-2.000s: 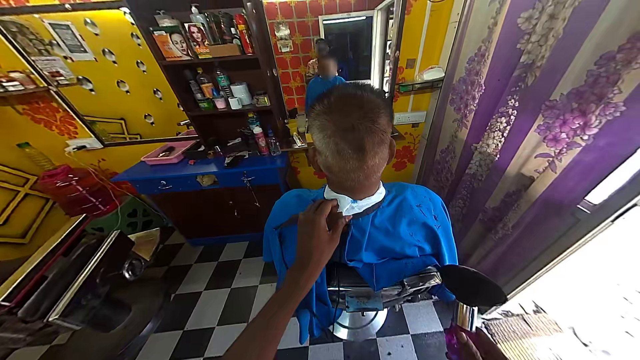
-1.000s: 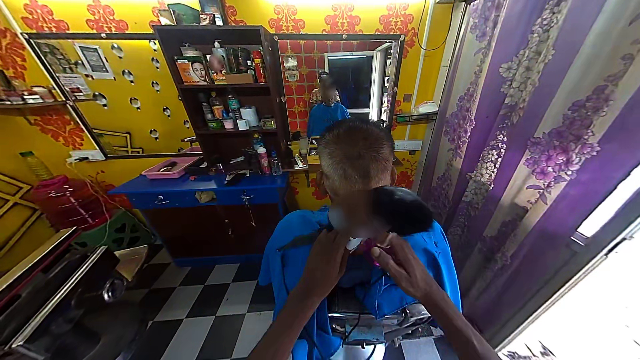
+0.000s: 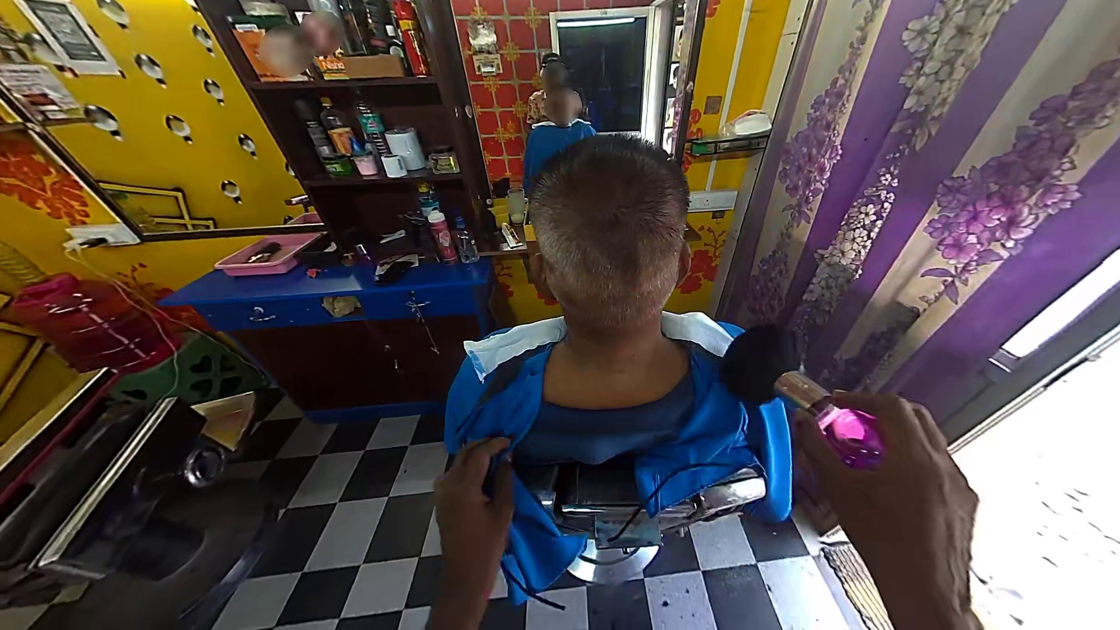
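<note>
A person seated in a barber's chair faces away from me, with the back of the short-haired head at mid-view. The blue cape lies apart at the back, baring the neck and a dark shirt collar. A white neck strip rests over both shoulders. My left hand pinches the cape's left edge between thumb and fingers. In my right hand is a neck duster brush with black bristles and a pink handle; its bristles are by the right shoulder.
A blue counter with a pink tray and bottles stands ahead on the left, below a dark shelf. A wall mirror is ahead. Purple floral curtains hang at the right. Another chair is at lower left.
The cape and white strip, closed around the neck before, are now parted at the back. My hands, together at the nape one second ago, have moved apart, the brush going right.
</note>
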